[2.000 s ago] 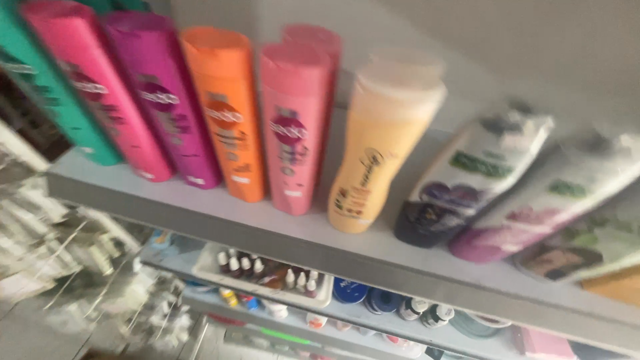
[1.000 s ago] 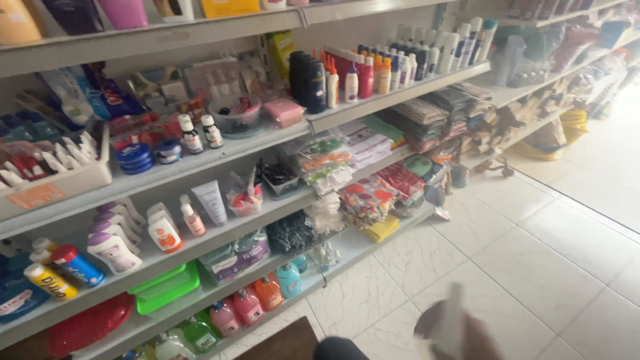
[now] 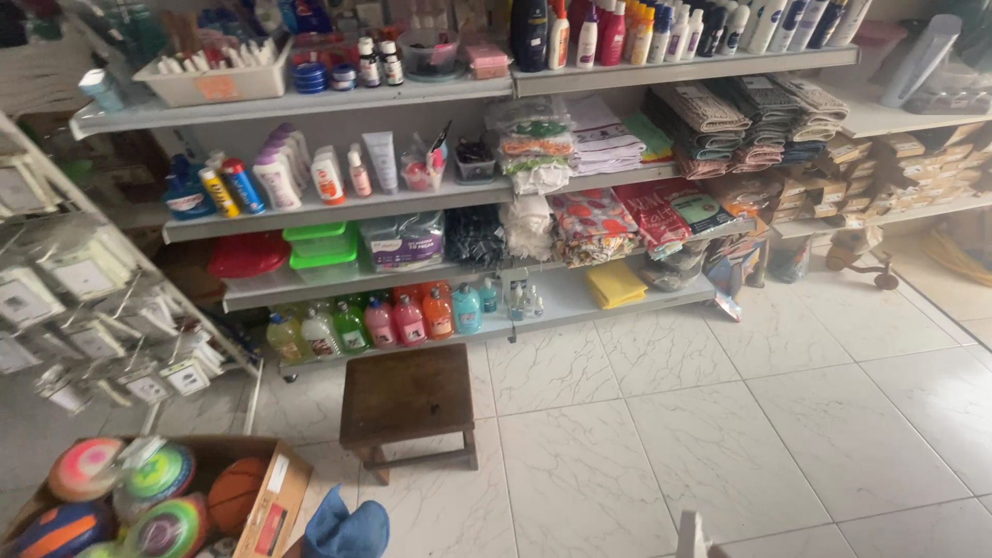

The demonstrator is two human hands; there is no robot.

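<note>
At the bottom edge, left of centre, a bunched blue cloth stands up from my left hand, of which only a sliver shows. The fingers are cut off by the frame. Further right, the narrow top of a white plastic object rises at the bottom edge, with a small blurred bit of my right hand beside it. Most of that object is out of view. A dark wooden stool stands on the floor in front of the shelves, above and right of the cloth.
Shelves hold toiletries, towels, folded mats and plastic boxes, with coloured liquid bottles at the bottom. A cardboard box of balls is at lower left, beside a rack of hanging packets. Pale tiles cover the floor.
The view has swung from the upper shampoo shelf down to the lower shelves and floor. The blue cloth has come into view; the hand with the white object is now mostly cut off.
</note>
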